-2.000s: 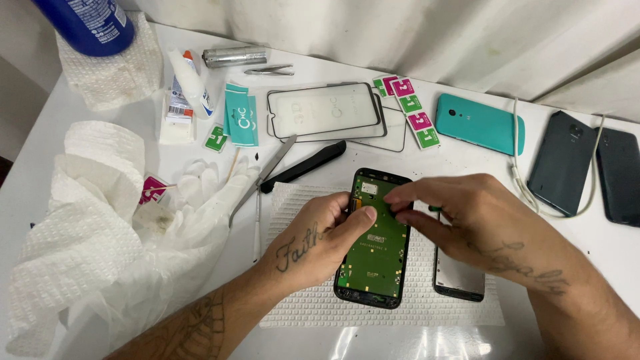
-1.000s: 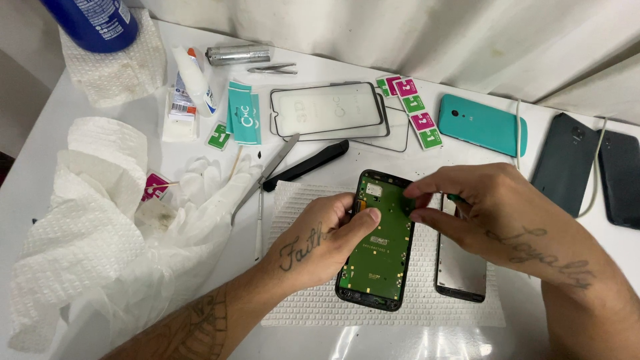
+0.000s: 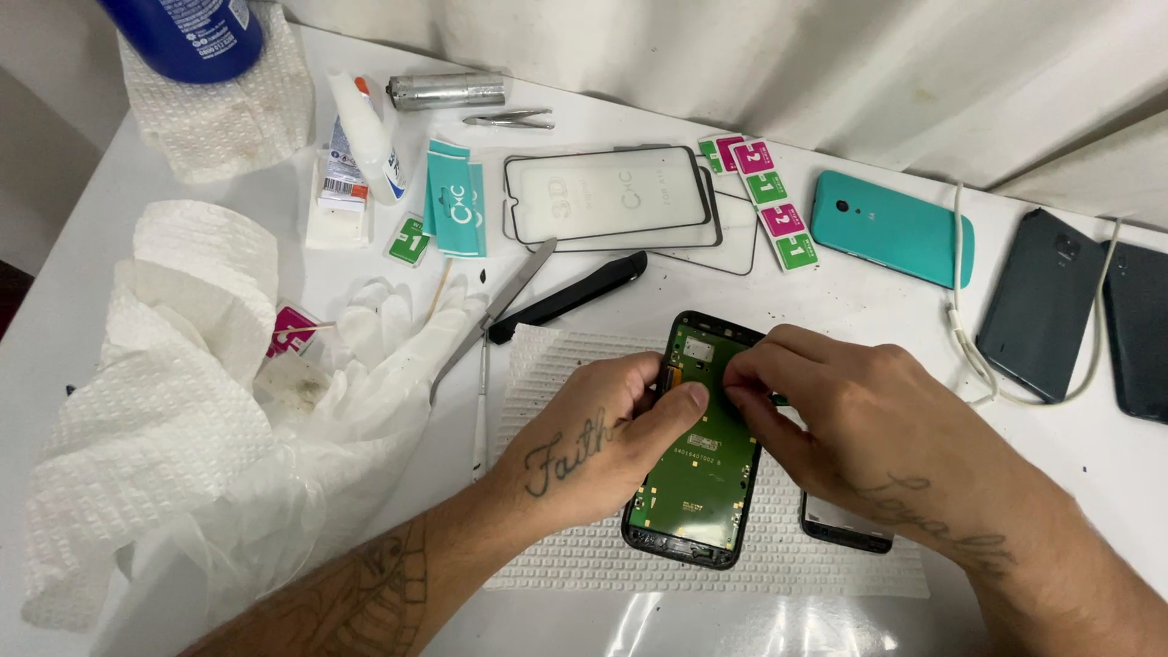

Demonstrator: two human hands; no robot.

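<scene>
My left hand (image 3: 602,447) grips the left edge of an opened smartphone (image 3: 703,484), its thumb lying on the green circuit board. The fingertips of my right hand (image 3: 821,411) are pinched together over the upper right of the board; part of a small dark green thing shows below the fingers, and what they hold is hidden. Below the phone lies a white textured paper towel (image 3: 547,356). Partly under my right hand rests another phone part (image 3: 849,534) with a light panel and black frame.
Left are a knife (image 3: 520,278), black-handled tool (image 3: 575,297), thin tool (image 3: 481,411), white gloves (image 3: 401,356) and crumpled paper towel (image 3: 173,401). Behind lie screen protectors (image 3: 611,196), tweezers (image 3: 511,119) and a glue bottle (image 3: 365,137). A teal phone (image 3: 885,224), dark phones (image 3: 1045,301) and white cable (image 3: 960,319) lie right.
My right hand has moved left from the phone's upper right edge, back over the board. My left hand keeps its hold on the phone.
</scene>
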